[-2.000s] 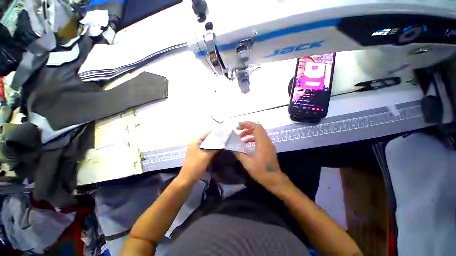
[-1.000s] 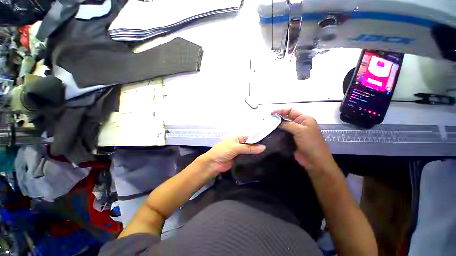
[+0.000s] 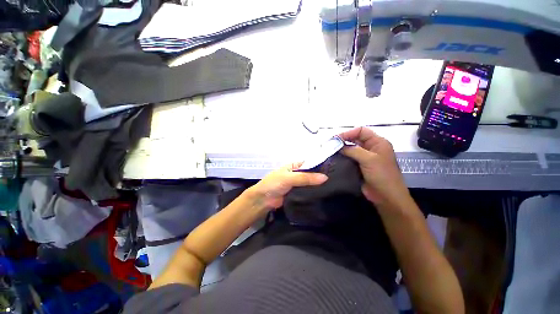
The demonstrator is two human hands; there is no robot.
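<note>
A fabric piece (image 3: 325,193), dark grey with a pale white face along its upper edge, hangs between my hands at the table's front edge. My left hand (image 3: 285,184) grips its left side, thumb on top of the dark cloth. My right hand (image 3: 371,160) pinches its upper right corner. The part hanging lower merges with my dark clothing and is hard to make out. The white sewing machine (image 3: 423,37) stands beyond, its presser foot (image 3: 373,83) away from the cloth.
A smartphone (image 3: 455,110) with a lit screen lies right of the needle, with a slim black tool (image 3: 533,121) farther right. A dark grey piece (image 3: 178,80) and striped-edged layers (image 3: 209,30) lie at left beside a fabric heap (image 3: 92,135). A printed ruler (image 3: 466,165) runs along the front edge.
The view has shifted, so the machine and phone sit farther right. The held piece, first mostly pale side up, now shows much dark cloth. Over the last second my hands have barely moved.
</note>
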